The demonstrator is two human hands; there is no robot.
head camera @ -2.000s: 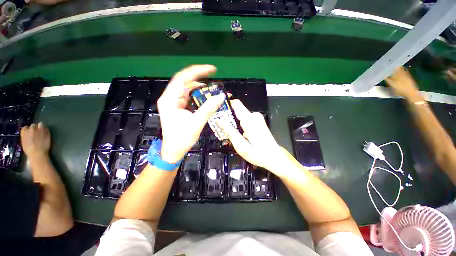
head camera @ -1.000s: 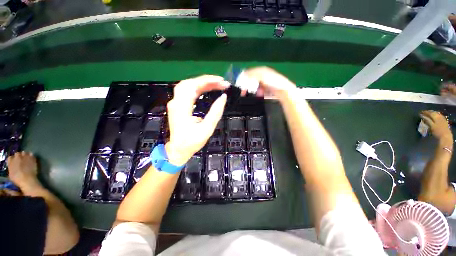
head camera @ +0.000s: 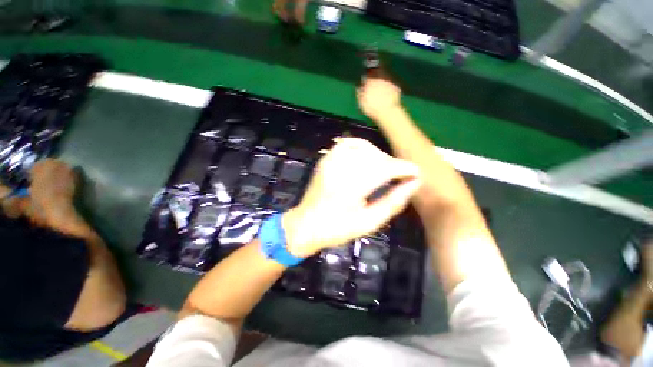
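My left hand (head camera: 351, 190), with a blue wrist band (head camera: 276, 240), is over the black tray (head camera: 412, 276). Its thumb and fingers curve around a dark gap, with the tips close together beside my right forearm. No board shows in it, but the fingertips are blurred. My right hand (head camera: 379, 99) reaches over the green conveyor belt. A small dark part (head camera: 371, 63) is at its fingertips; blur hides whether it is gripped. Black phone housings (head camera: 371, 259) lie in the tray pockets.
More blurred parts, including a blue and white one (head camera: 329, 18), lie on the far belt near another black tray (head camera: 458, 21). Another person's hand (head camera: 51, 188) is at left. A white charger (head camera: 556, 272) with its cord lies at right. A grey post (head camera: 608, 161) crosses the right side.
The view has turned and shifted. My right hand has moved away from my left hand and out over the belt. The blue part seen between my hands no longer shows there.
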